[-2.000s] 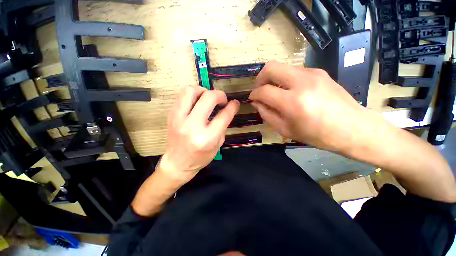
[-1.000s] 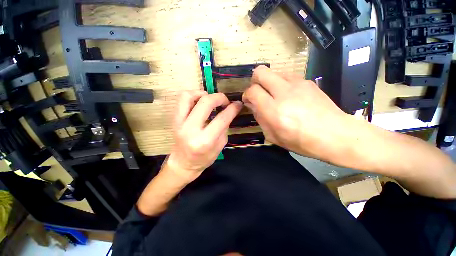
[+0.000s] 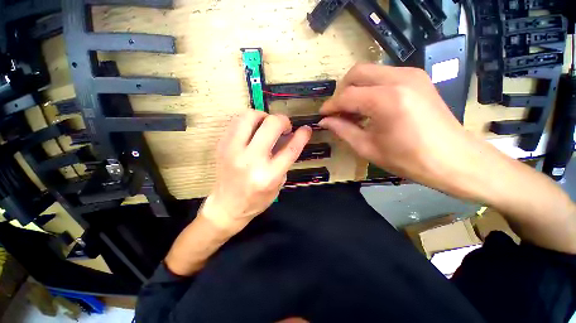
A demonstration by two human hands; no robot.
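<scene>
A comb-shaped black housing (image 3: 302, 89) lies open on the wooden board, its four arms pointing right. A green circuit board (image 3: 254, 77) runs along its spine. A thin red lead wire (image 3: 275, 94) runs into the top arm. My left hand (image 3: 252, 167) covers the middle of the spine, its fingertips at the second arm. My right hand (image 3: 391, 120) has thumb and index finger pinched at the outer part of that arm. Thin wire seems to lie between the two hands; what the fingertips hold is too small to tell.
Large black combs (image 3: 132, 43) are piled at the left, one with a metal connector (image 3: 114, 170). Loose black housings (image 3: 379, 28) lie at the far side. A black box with a white label (image 3: 446, 69) and stacked housings (image 3: 534, 44) are at the right. A cardboard box (image 3: 447, 238) is below.
My right hand has moved slightly outward along the second arm, opening a small gap between the hands' fingertips. My left hand stays at the inner part of the arm.
</scene>
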